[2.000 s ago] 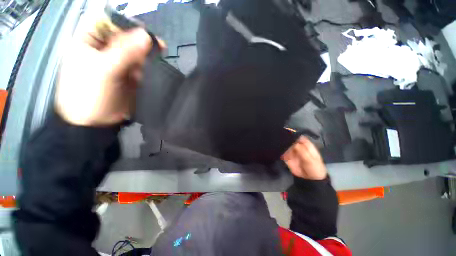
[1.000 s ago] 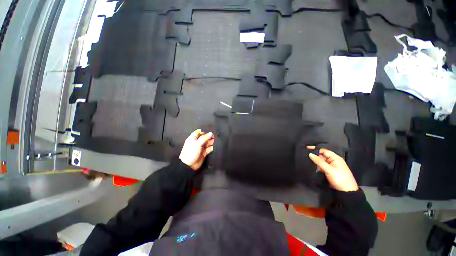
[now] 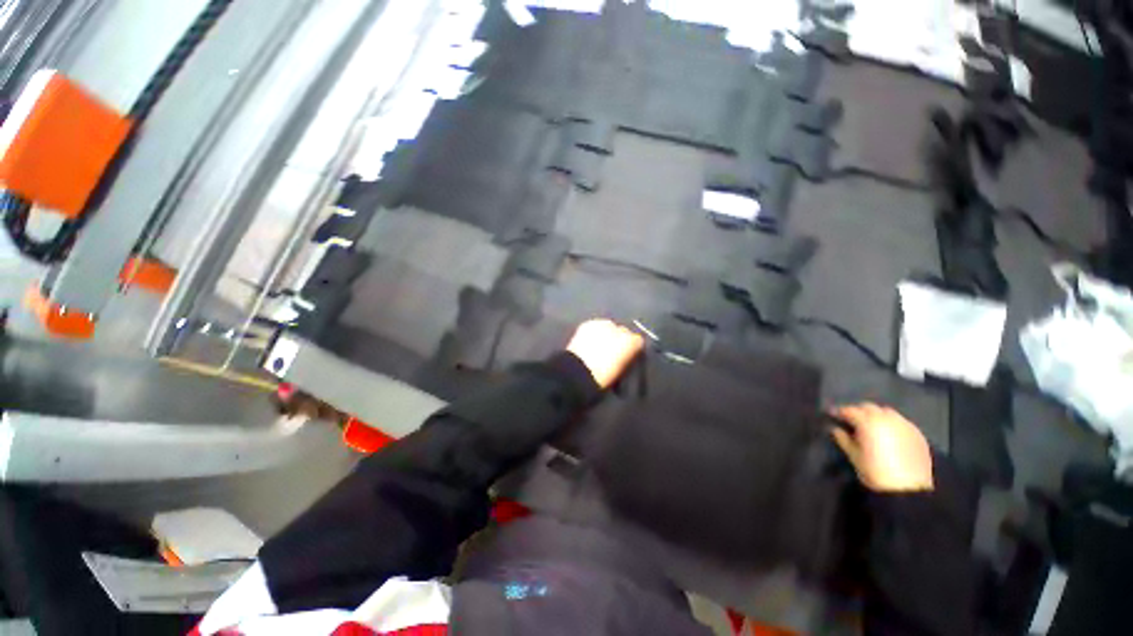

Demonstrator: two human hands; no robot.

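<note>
A black cut panel [image 3: 721, 460] with tabbed sides lies at the near edge of the table in front of me, slightly blurred. My left hand [image 3: 605, 353] is closed on its left upper edge. My right hand [image 3: 885, 447] grips its right side, fingers partly hidden by the material. A thin white line shows at the panel's top edge. Flat black cut parts [image 3: 646, 199] with notched edges lie beyond it, with a small white label [image 3: 731, 204] on one.
A white square piece [image 3: 950, 333] and a crumpled white scrap heap [image 3: 1093, 354] lie to the right. The silver-grey gantry [image 3: 236, 199] with an orange block [image 3: 62, 143] stands at the left. More white scraps [image 3: 895, 31] lie at the far side.
The view has turned, so the table shows tilted and more of the gantry shows at left. My left hand has moved from beside the panel's left side to its upper left edge.
</note>
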